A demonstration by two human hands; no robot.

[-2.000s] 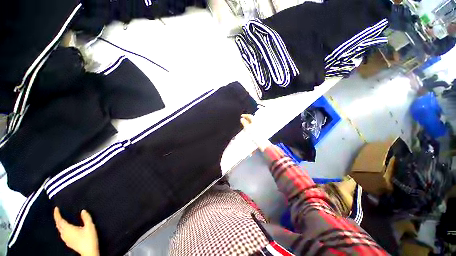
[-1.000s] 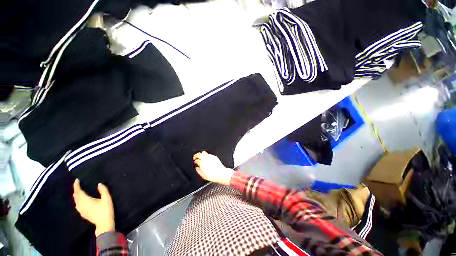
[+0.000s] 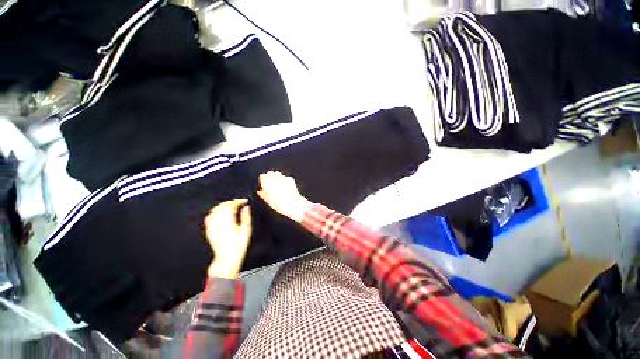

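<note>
Black track pants (image 3: 337, 154) lie flat across the white table (image 3: 351, 49) in front of me, with white side stripes (image 3: 175, 177) along the far edge. My left hand (image 3: 228, 231) is over the middle of the pants, thumb and fingers bent close together. My right hand (image 3: 282, 193) is just right of it, fingers curled down at the fabric. Both hands are near a crosswise line in the pants. I cannot tell whether the fingers pinch cloth or a small thread.
A folded pants stack (image 3: 477, 77) with looped stripes sits at the back right. Loose black garments (image 3: 147, 105) lie at the back left, with a dark cord (image 3: 267, 34) beside them. A blue bin (image 3: 523, 203) and a cardboard carton (image 3: 572, 284) are below the table at right.
My left hand has moved right from the pants' left part to the middle. My right hand has come left from the far right end onto the pants. The view has shifted left.
</note>
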